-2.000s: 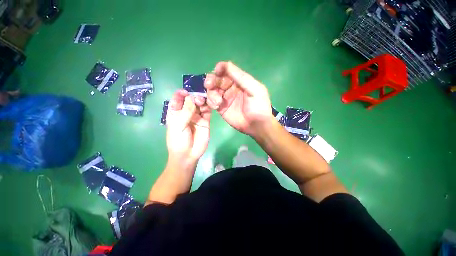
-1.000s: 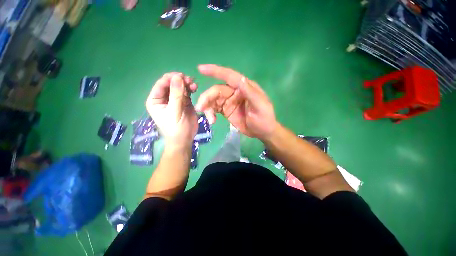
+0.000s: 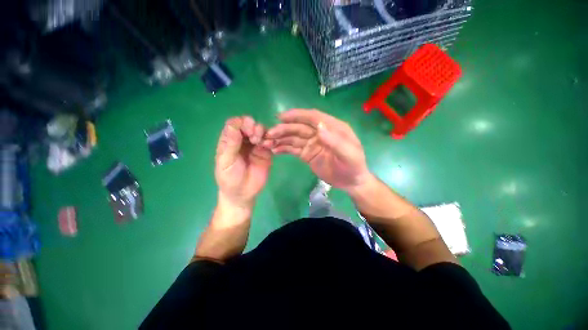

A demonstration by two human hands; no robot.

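Observation:
My left hand [image 3: 244, 158] is raised at the middle of the view, palm up, with its fingers curled towards the thumb. Whether something small is pinched in it cannot be told. My right hand [image 3: 325, 147] is beside it on the right, fingers apart and reaching towards the left fingertips, with nothing visible in it. The fingertips of both hands are very close; whether they touch is unclear. Below them is the green floor, with part of a foot [image 3: 320, 198] in front of my dark shirt.
A red stool [image 3: 419, 87] stands ahead right, beside a wire mesh cage [image 3: 361, 59] holding dark packs. Dark polybagged garments [image 3: 162, 143] lie left, with another dark pack [image 3: 509, 254] and a white pack [image 3: 446, 225] right. Blurred dark goods line the upper left.
The view has turned right and moved, so the cage and stool now show nearer the middle. The blue sack has left its earlier place in view. My hands remain raised close together.

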